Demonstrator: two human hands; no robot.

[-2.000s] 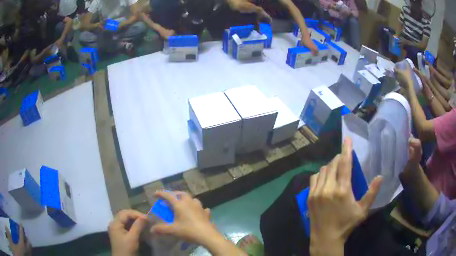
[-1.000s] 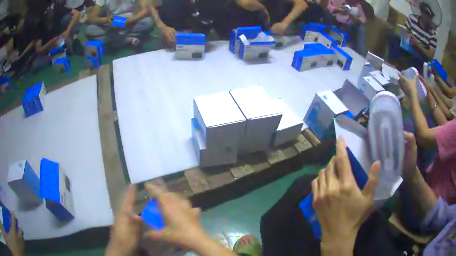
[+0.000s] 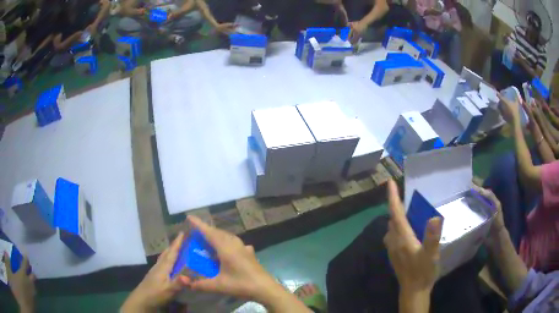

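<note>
My left hand (image 3: 158,274) and my right hand (image 3: 231,261) hold a small retail box (image 3: 202,258) between them, low and left of centre. Its blue end with a white logo faces up. The fingertips of both hands meet above and below this end and frame it. The box's lower body is mostly hidden by my hands and blurred. Whether the end flap is fully closed cannot be told.
Larger white boxes (image 3: 285,128) stand at the near edge of a wooden pallet (image 3: 251,214) covered by a white sheet (image 3: 202,140). Blue-and-white boxes (image 3: 75,215) stand left. At right, a neighbour's hands hold an opened box (image 3: 466,217). Other people sit around.
My fingers have closed in around the blue end. The neighbour's pale, oval see-through part is no longer visible, and the opened box shows a white interior. The view has shifted slightly left.
</note>
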